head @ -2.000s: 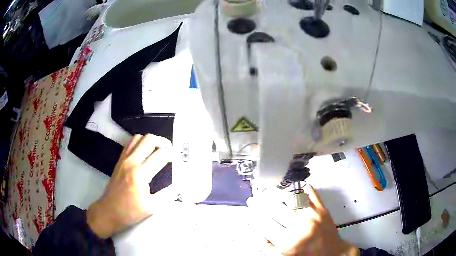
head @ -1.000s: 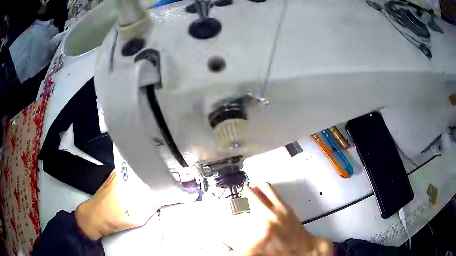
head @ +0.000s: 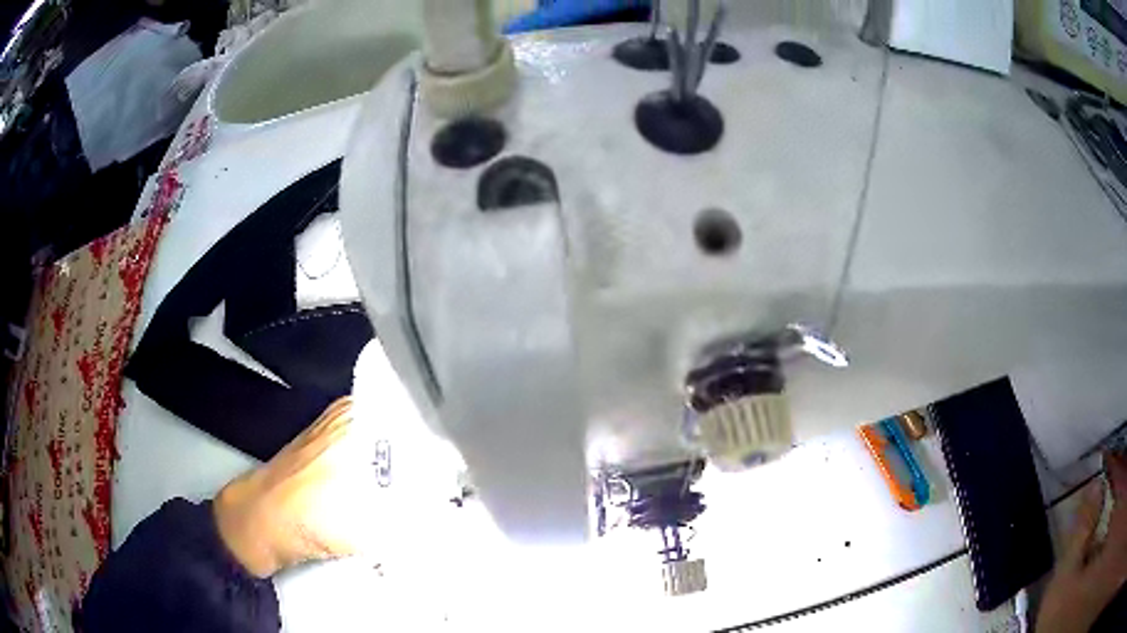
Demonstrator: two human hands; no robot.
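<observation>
The white sewing machine head (head: 643, 284) fills the upper middle. Its presser foot and needle area lies in strong glare. Dark cut fabric pieces (head: 223, 390) lie on the table left of the machine, some overlapping. My left hand (head: 291, 495) lies palm down left of the needle area. Its fingertips wash out in the glare, so what is under them is hidden. My right hand (head: 1088, 563) is at the right edge, cut off by the picture, beside the black phone (head: 992, 495). Whether it holds anything cannot be told.
Orange and blue snips (head: 899, 467) lie left of the phone. A cream ribbed tension knob (head: 745, 429) sticks out from the machine head. Brown board with red print (head: 74, 408) runs along the left table edge. A pale round container (head: 309, 68) stands at the back left.
My right hand has moved from beside the needle to the far right edge. My left hand stays left of the needle. The purple-lit fabric seen earlier under the machine no longer shows. The view has shifted.
</observation>
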